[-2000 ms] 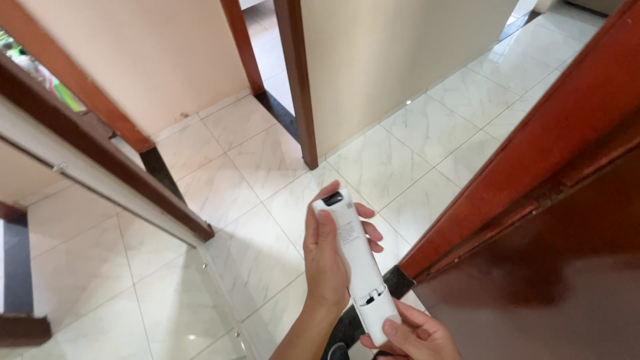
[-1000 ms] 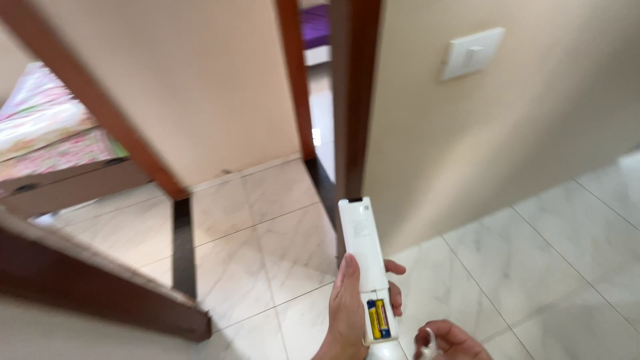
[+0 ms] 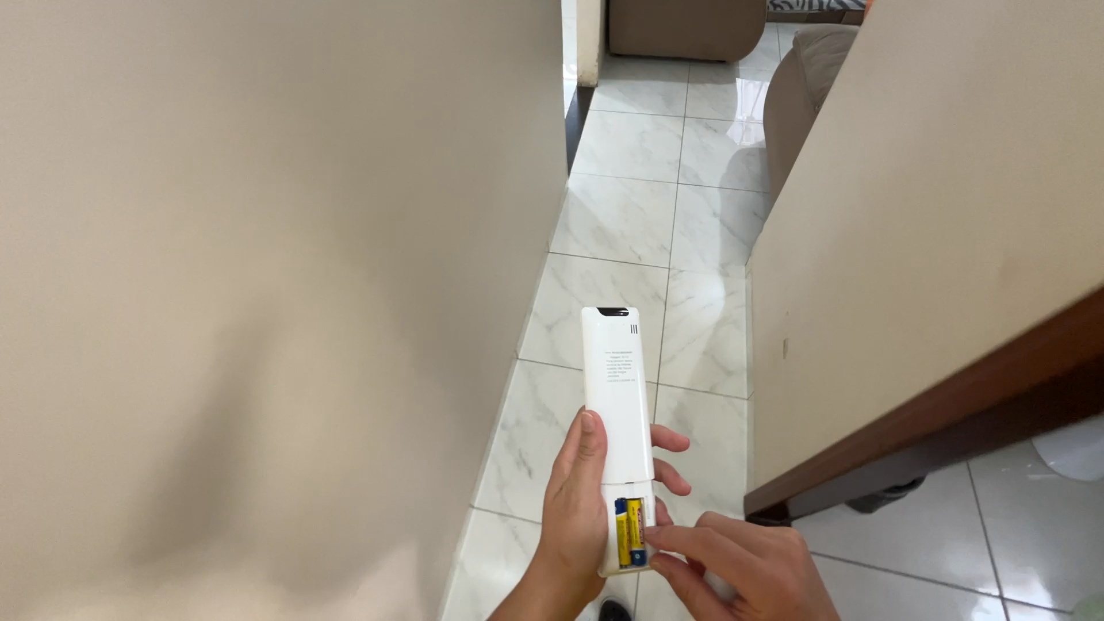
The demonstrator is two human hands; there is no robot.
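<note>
A white remote control point(image 3: 617, 405) lies back side up in my left hand point(image 3: 576, 509), its thumb along the left edge and its fingers round the right edge. Small print marks its back. At the near end the battery compartment is uncovered, and two yellow and blue batteries point(image 3: 630, 530) lie side by side in it. My right hand point(image 3: 742, 565) is at the compartment's right edge, index fingertip and thumb close to the right battery. Whether it touches the battery, and whether something white is tucked under its fingers, I cannot tell for sure.
A beige wall point(image 3: 259, 259) fills the left side. Marble-look floor tiles point(image 3: 621, 216) run ahead to brown upholstered furniture point(image 3: 681, 30). At the right stand another wall point(image 3: 931, 207) and a dark wooden door frame point(image 3: 949, 431).
The battery cover, on the remote two seconds ago, is off and the batteries show. My right hand has come back to the compartment from beside the remote. The view has turned along the hallway.
</note>
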